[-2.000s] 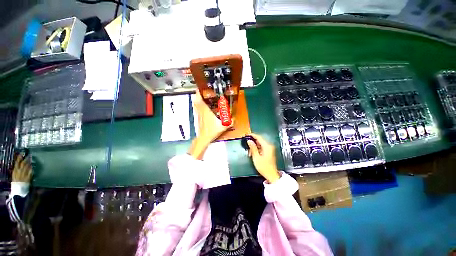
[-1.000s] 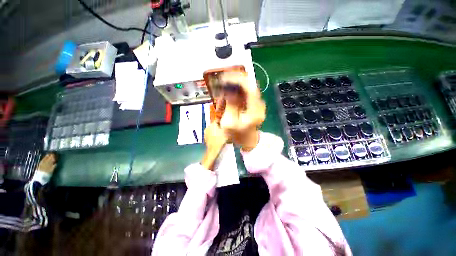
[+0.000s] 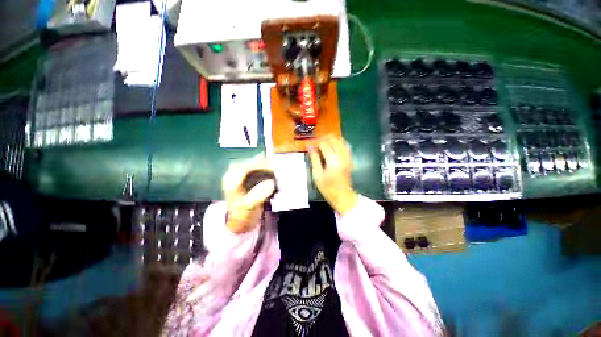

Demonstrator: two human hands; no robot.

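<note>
My left hand (image 3: 245, 192) holds a black round part (image 3: 257, 178) in its fingertips, left of the white paper sheet (image 3: 290, 181). My right hand (image 3: 335, 170) is at the front right edge of the orange-brown fixture base (image 3: 327, 122); a dark spot shows between its fingers, too blurred to tell whether it is a part. The red clamp handle (image 3: 308, 100) points down towards me in front of the brown upright plate (image 3: 277, 52), with no hand on it. A small dark object (image 3: 304, 129) is at the handle's lower end.
A blister tray (image 3: 452, 126) of black discs lies right of the fixture, with a second tray (image 3: 552, 141) beyond. The white control box (image 3: 221, 29) is behind. A record sheet (image 3: 238, 115) with a pen and a pale left-hand tray (image 3: 72, 99) lie left.
My hands were together at the clamp and have moved apart. My left hand now holds the round part nearer my body. The red handle is uncovered, and the view has shifted.
</note>
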